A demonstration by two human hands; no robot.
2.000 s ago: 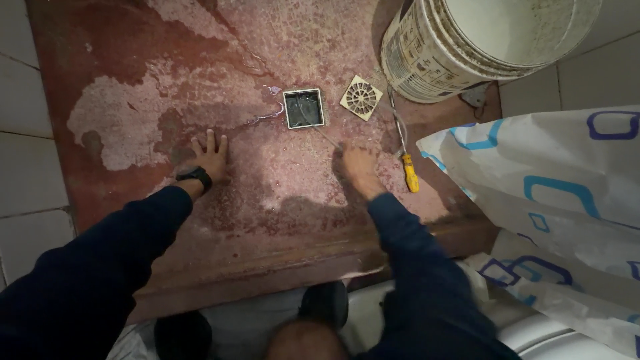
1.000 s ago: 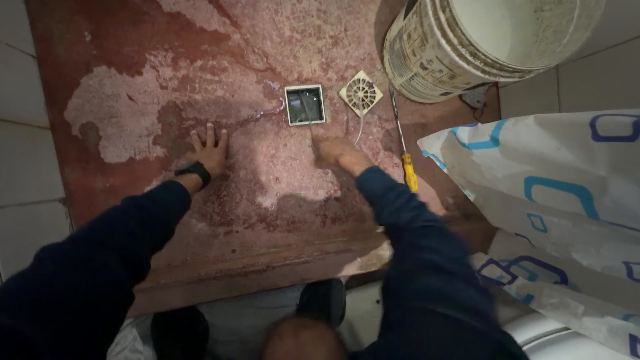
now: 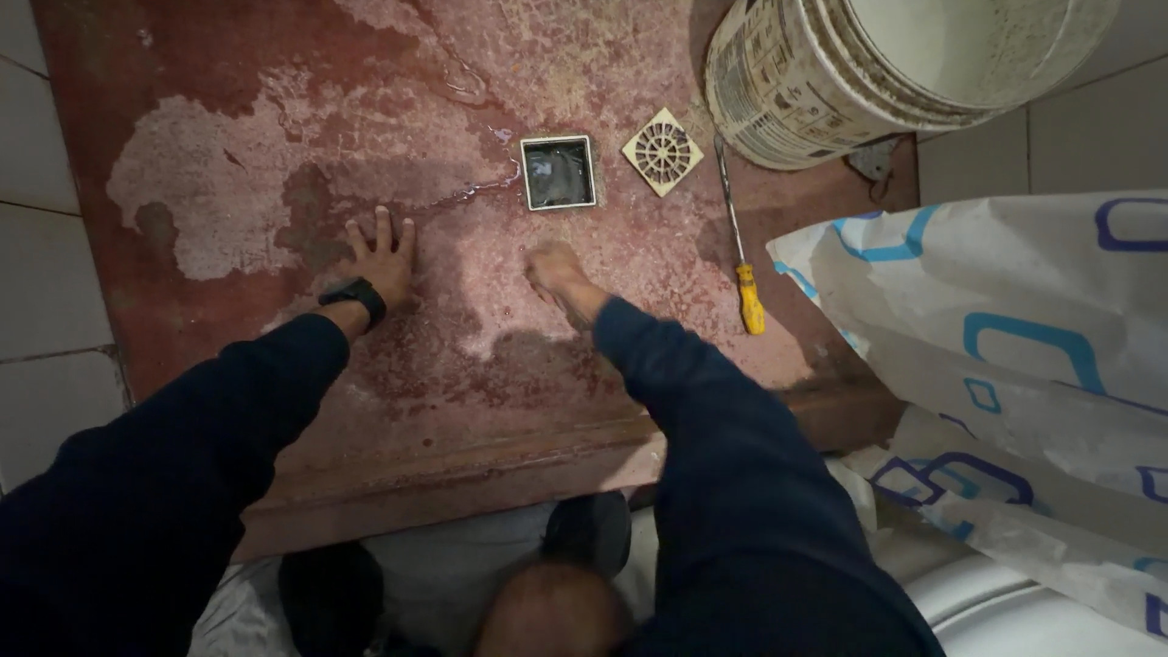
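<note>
My left hand [image 3: 383,260], with a dark watch on its wrist, is pressed flat on the worn red floor with fingers spread. To its right, my right hand [image 3: 555,272] is curled just below the square floor drain [image 3: 557,173]; whether it grips something thin cannot be told. The drain stands uncovered, with dark, shiny water inside its pale frame. Right of it lies the square drain grate [image 3: 662,152], turned like a diamond. A screwdriver with a yellow handle [image 3: 750,301] rests on the floor between the grate and the shower curtain.
A dirty white plastic bucket [image 3: 785,91] stands at the upper right. The patterned shower curtain [image 3: 912,301] hangs along the right side. A low red curb [image 3: 456,470] crosses in front of my feet, and tiled walls [image 3: 41,274] border the floor.
My right hand has moved left from beside the screwdriver to below the drain. The thin wire that ran from the drain to it two seconds ago no longer shows there. My left hand stays put.
</note>
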